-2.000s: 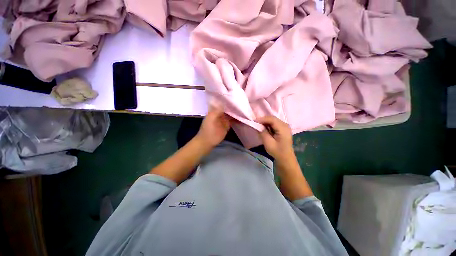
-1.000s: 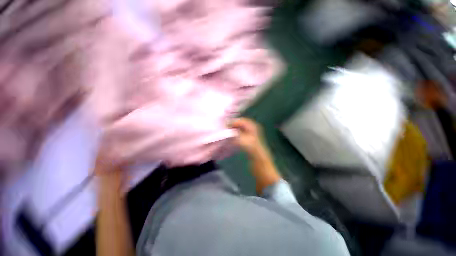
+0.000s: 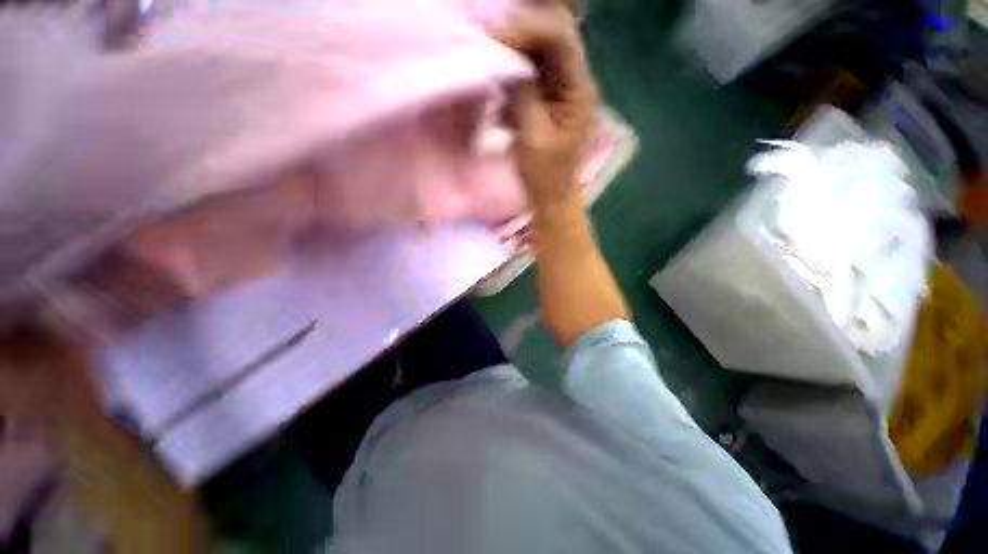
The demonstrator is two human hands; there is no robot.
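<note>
A large pink garment, likely a jacket [image 3: 271,103], is stretched across the upper left, blurred by motion. My right hand [image 3: 553,103] grips its right end near the top centre; the fingers are bent and partly blurred. Any small tool in the hand cannot be made out. My left hand [image 3: 43,379] is at the left edge, very blurred and partly under the garment's left end; its fingers cannot be made out. More pink cloth [image 3: 390,179] lies beneath, on the white table [image 3: 260,346].
A dark thin stick [image 3: 233,379] lies on the table. A pale bin [image 3: 748,292] with white scraps [image 3: 845,238] stands on the green floor [image 3: 661,173] at right, with yellow cloth [image 3: 943,379] beside it. A pale tray edge [image 3: 623,157] shows beyond my right hand.
The view has turned to the right. The garment has gone from bunched at the table edge to lifted and spread wide. My hands have moved apart and my right hand is higher.
</note>
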